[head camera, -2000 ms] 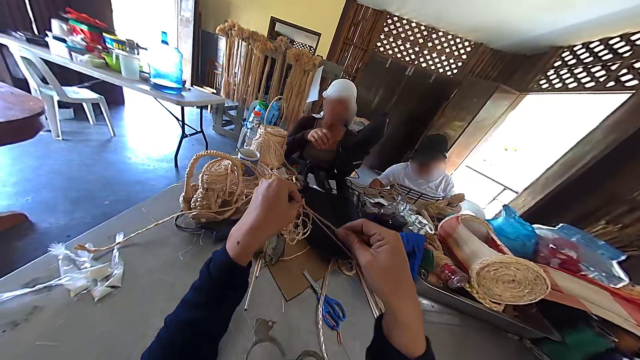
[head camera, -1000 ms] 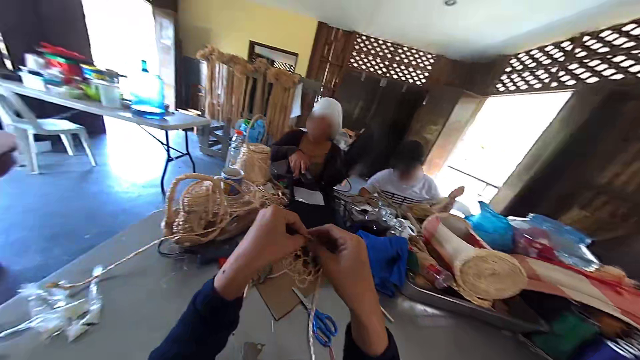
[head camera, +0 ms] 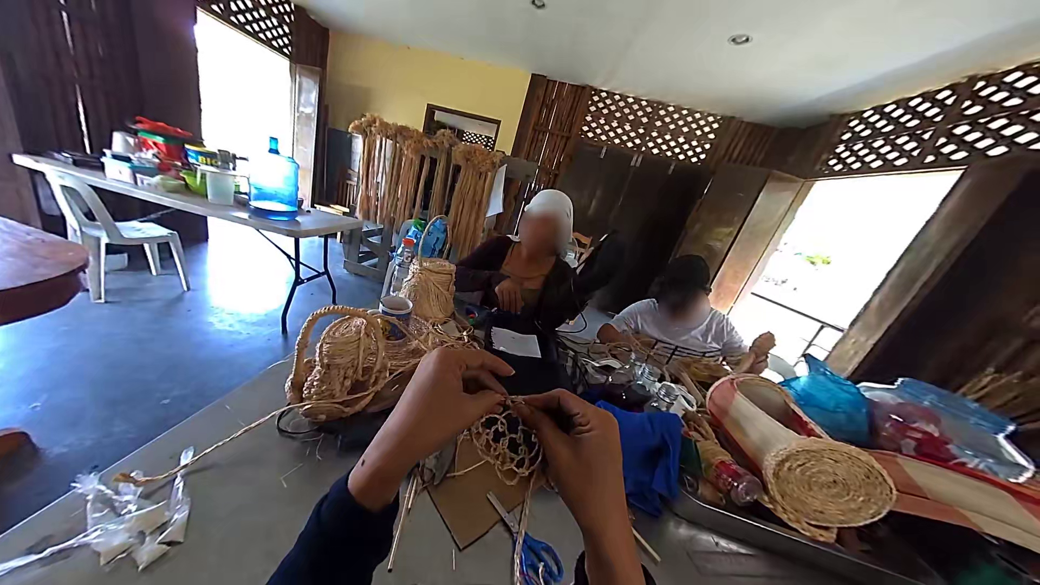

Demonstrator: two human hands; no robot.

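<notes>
My left hand (head camera: pixel 463 386) and my right hand (head camera: pixel 569 431) meet at the centre, both pinching the upper edge of an openwork piece of knotted natural-fibre cord (head camera: pixel 505 443). A strand of cord hangs from it past blue-handled scissors (head camera: pixel 536 556) on the table. Under the piece lies a brown cardboard sheet (head camera: pixel 475 500). Left of my hands sits a woven basket with a looped handle (head camera: pixel 345 366), with fibre cord in and around it. A blue cloth (head camera: pixel 646 455) lies just right of my right hand.
Plastic-wrapped bits (head camera: pixel 134 520) lie at the table's left. A mug (head camera: pixel 396 313) and a bottle (head camera: pixel 402 264) stand beyond the basket. On the right, a metal tray (head camera: pixel 756 528) borders a coiled fibre disc (head camera: pixel 829 482) and small jars (head camera: pixel 665 398). Two people sit across the table.
My hands were apart two seconds ago, with strands drawn between them; now they are together at the cord piece. The person across in the white head covering has lowered a hand.
</notes>
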